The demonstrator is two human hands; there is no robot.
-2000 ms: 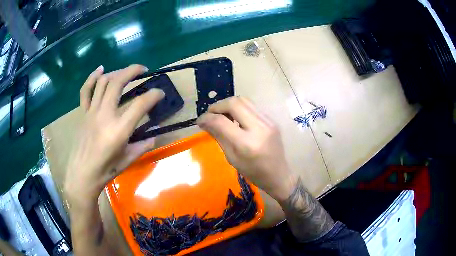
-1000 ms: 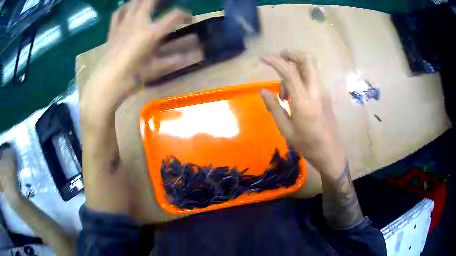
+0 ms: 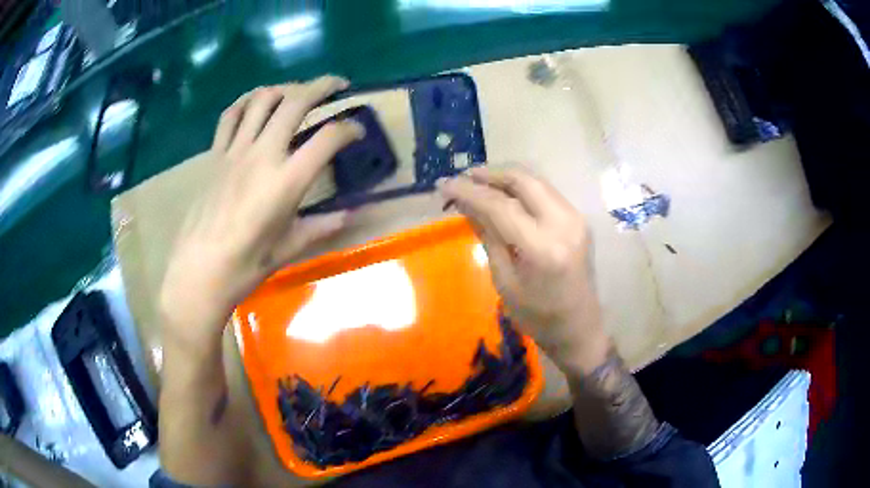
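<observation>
A black phone middle frame (image 3: 446, 129) lies on the tan cardboard, its solid end with holes to the right. My left hand (image 3: 258, 181) grips its left part. A dark rounded piece (image 3: 364, 152) shows inside the frame's window, under my left fingers. My right hand (image 3: 534, 243) pinches a small dark sliver, which looks like a side key (image 3: 449, 203), at the frame's near edge by the solid end. An orange tray (image 3: 334, 250) lies just below, with a heap of black side keys (image 3: 382, 412) along its near edge.
A small pile of slivers (image 3: 641, 207) lies on the cardboard (image 3: 572, 124) at right. Stacked black frames (image 3: 730, 100) stand at far right. Single frames lie on the green belt (image 3: 219, 86) and the white surface at left. Part of another person's arm (image 3: 38, 469) shows lower left.
Since one second ago, my right hand has moved from above the tray's right side to the frame's near edge. The frame's solid end, blurred and partly covered by a dark shape before, now shows clearly.
</observation>
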